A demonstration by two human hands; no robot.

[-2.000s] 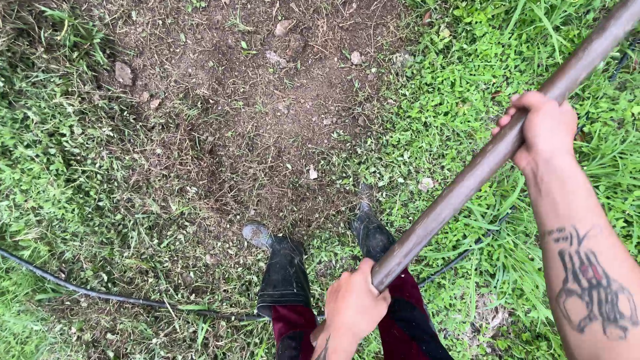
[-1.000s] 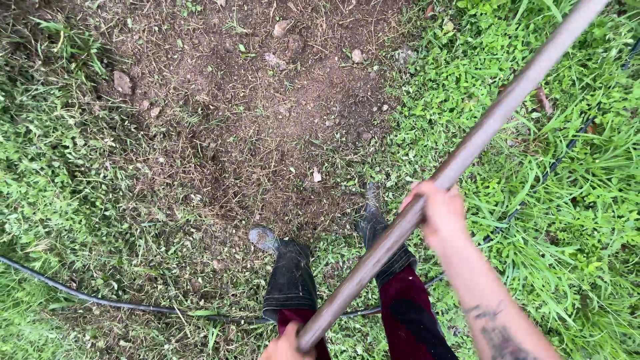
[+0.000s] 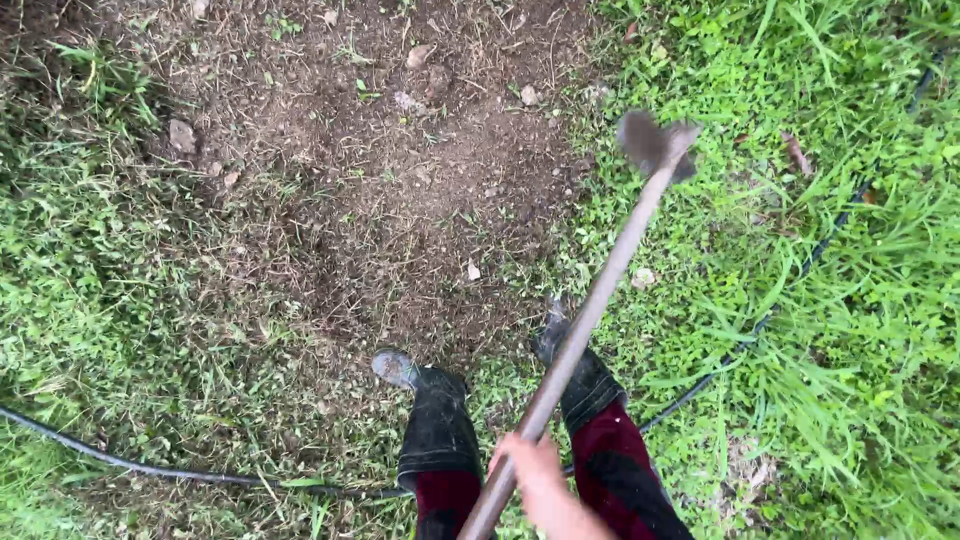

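Observation:
A long-handled hoe [image 3: 592, 307] slants from the bottom centre up to the right. Its blurred metal head [image 3: 652, 146] is over the green weeds, just right of the bare soil. My right hand [image 3: 529, 469] is closed around the lower part of the handle, in front of my legs. The handle's lower end runs out of the frame at the bottom, and my left hand is out of sight there.
My rubber boots [image 3: 439, 427] stand where the bare soil [image 3: 450, 210] meets the weeds. A black hose [image 3: 172, 471] crosses behind them and curves up through the grass at the right. Small stones [image 3: 182, 136] lie on the soil.
My right hand has moved down and left, nearer my legs. My left hand, seen on the handle before, has left the view at the bottom. The hoe's head has come into view.

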